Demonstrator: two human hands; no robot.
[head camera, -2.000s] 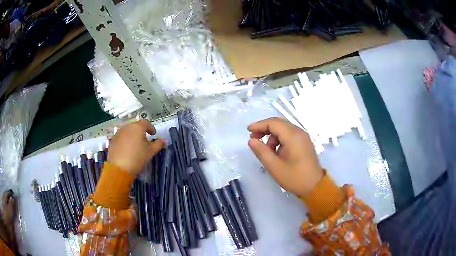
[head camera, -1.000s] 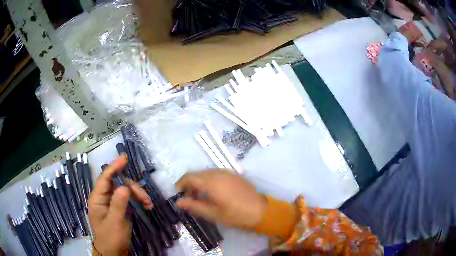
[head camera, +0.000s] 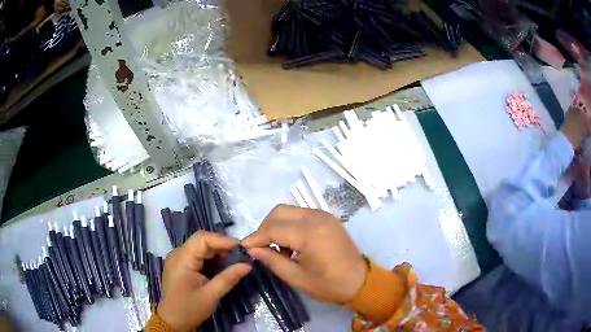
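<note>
My left hand (head camera: 201, 275) holds a black barrel (head camera: 234, 257), mostly hidden by the fingers, above the loose pile. My right hand (head camera: 317, 249) has thumb and index fingertips together at the barrel's end, touching it; anything tiny between them is too small to tell. Loose black barrels (head camera: 210, 198) lie under and around my hands. Barrels with white tips (head camera: 97, 256) stand in a slanting row at left. White rods (head camera: 382, 152) lie fanned beyond my right hand, with a few separate rods (head camera: 313, 188) and a small dark scatter (head camera: 347, 198) nearer.
A painted metal upright (head camera: 123, 78) stands back left beside a shiny plastic bag (head camera: 188, 71) of white rods. A tan sheet (head camera: 311, 94) bears a heap of black tubes (head camera: 363, 32). At right are a pink pile (head camera: 522, 110) and a neighbour's blue sleeve (head camera: 531, 194).
My right hand has moved in from the right and now meets my left fingertips. My left hand now holds a barrel over the pile. The view has also shifted.
</note>
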